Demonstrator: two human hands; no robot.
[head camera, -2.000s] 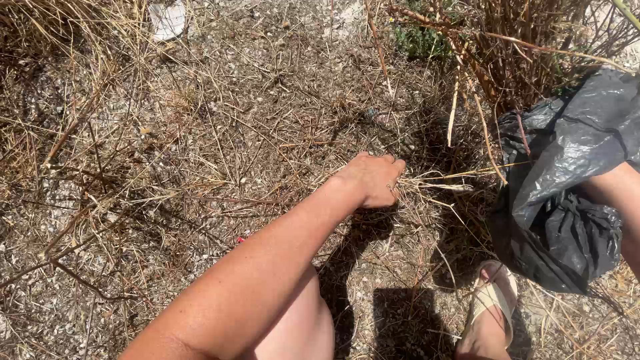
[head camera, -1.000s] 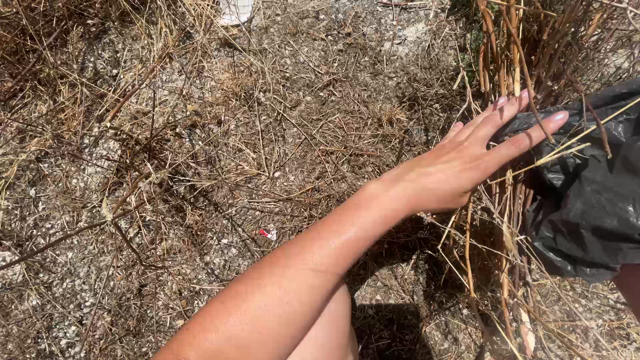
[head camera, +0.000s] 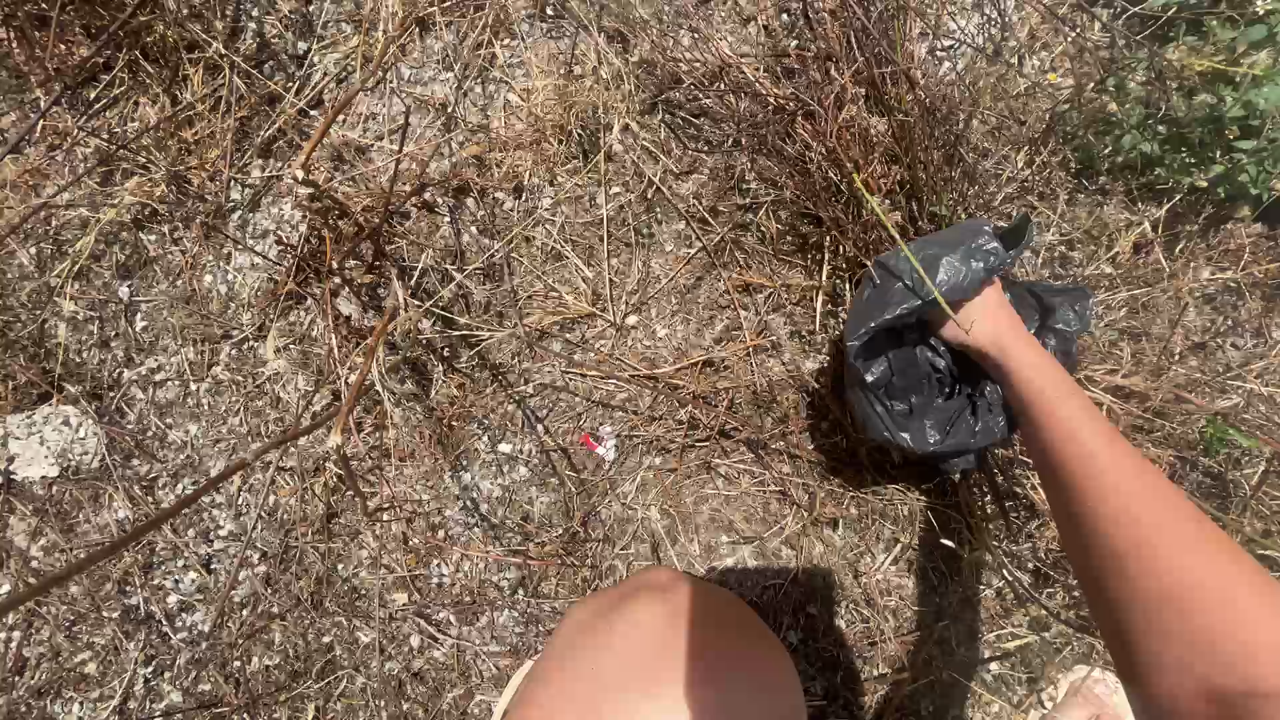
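Observation:
A crumpled black plastic bag hangs over the dry ground right of centre, its mouth partly open. My right hand grips it at the rim, with the fingers mostly hidden by the plastic. Across the bag and up to the hand runs a thin yellow-green stem. A small red and white scrap lies among dry stalks near the middle of the view. My left hand is out of sight.
Dry brown brush stands just beyond the bag, with a green leafy plant at the upper right. A long bare branch crosses the lower left, near a pale stone. My bare knee is at the bottom.
My left hand, near the brush and bag a second ago, has gone out of view. My right hand now shows at the bag. The view has shifted.

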